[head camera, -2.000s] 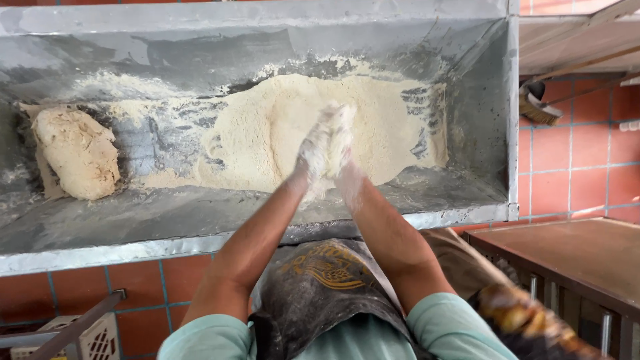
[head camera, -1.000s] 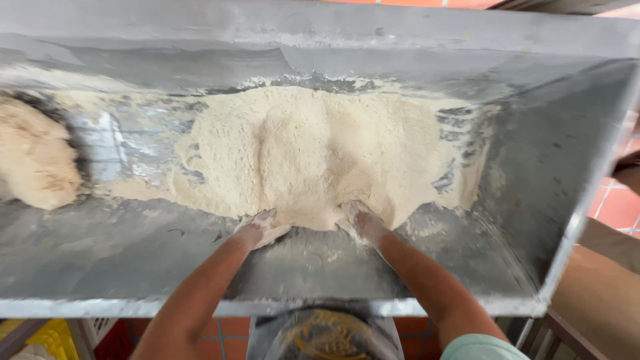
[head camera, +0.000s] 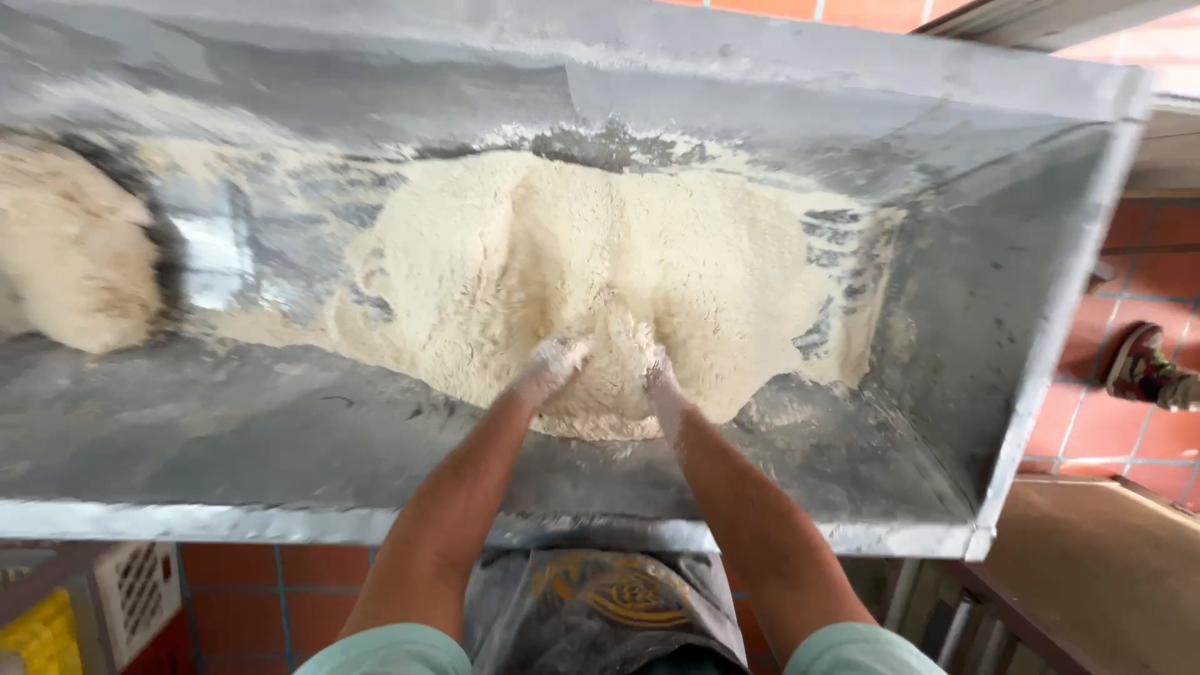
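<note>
A wide mound of pale flour (head camera: 731, 272) lies on the bottom of a grey metal trough (head camera: 375, 525). My left hand (head camera: 553, 366) and my right hand (head camera: 658, 370) are pushed into the near part of the mound, a short way apart, with loose flour between them. Both are coated white, and their fingers are partly buried, so whether they close on any flour is hidden. Toward the trough's left side rests a large lump of dough (head camera: 80, 248), cut off by the frame edge and touched by neither hand.
Metal walls surround the flour. Below left stand a white plastic crate (head camera: 141, 595) and a yellow crate (head camera: 42, 637). A brown-topped table (head camera: 1097, 572) is at lower right. A person's shoe (head camera: 1134, 361) shows on the red tiled floor at right.
Two seconds ago my hands were together above the flour; one second ago they were apart at its near edge. Now they are deeper in the mound and closer together, with furrows beside them.
</note>
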